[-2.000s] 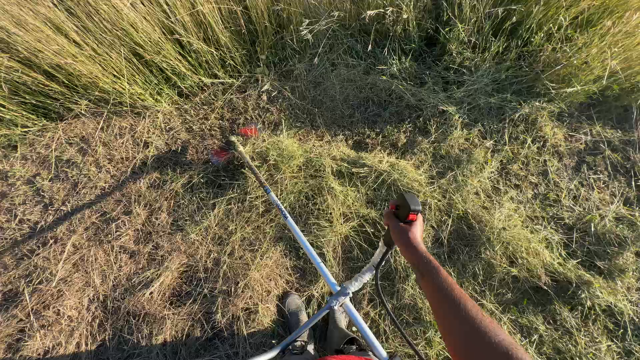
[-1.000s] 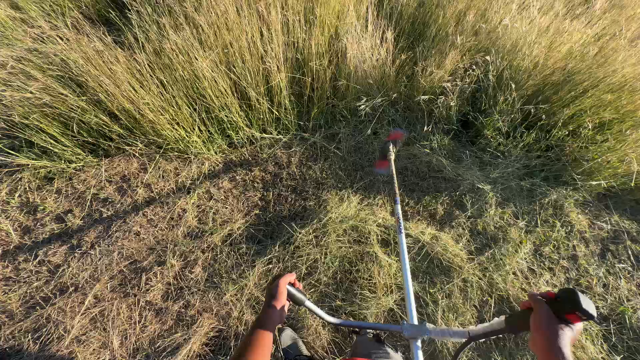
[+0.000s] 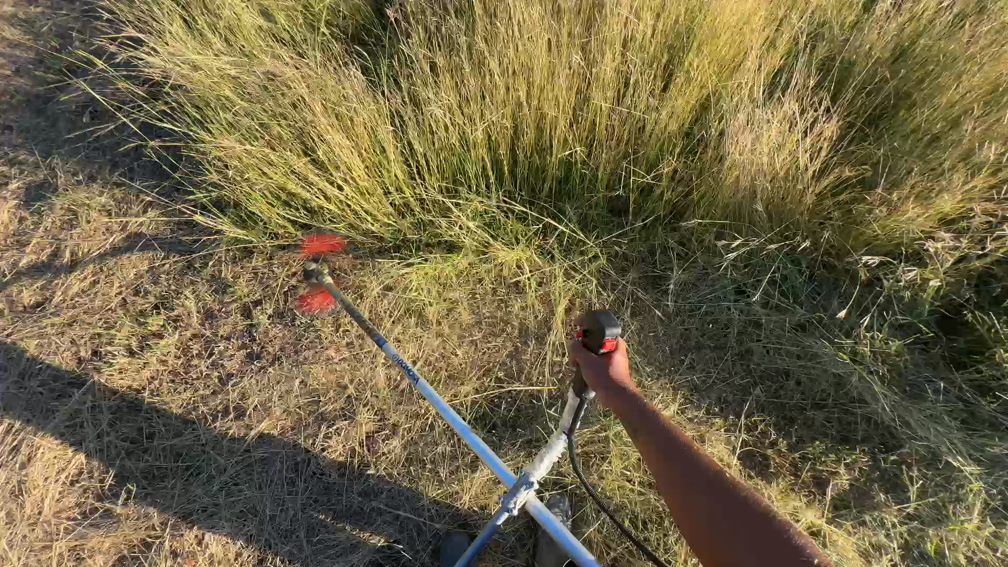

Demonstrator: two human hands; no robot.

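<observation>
My right hand (image 3: 602,366) is closed around the black and red throttle grip (image 3: 598,332) of a brush cutter, at the end of a handlebar wrapped in whitish material. The silver shaft (image 3: 465,433) runs from the bottom edge up and left to the gear head (image 3: 317,272). Blurred red shapes of the cutting head (image 3: 321,244) show on both sides of it, low over cut grass at the foot of the tall stand. A black cable (image 3: 587,480) hangs from the grip. My left hand is out of view, and the left handlebar leaves the frame at the bottom.
Tall standing grass (image 3: 535,118) fills the top of the view. Cut, dry grass (image 3: 228,378) covers the ground on the left and in front. Flattened greenish grass (image 3: 803,362) lies at the right. My shoes (image 3: 554,528) show at the bottom edge, beneath the shaft.
The cutting head has swung left along the edge of the tall grass, and my right hand has moved left and forward with its grip. My left hand, on the left handle one second ago, has left the view.
</observation>
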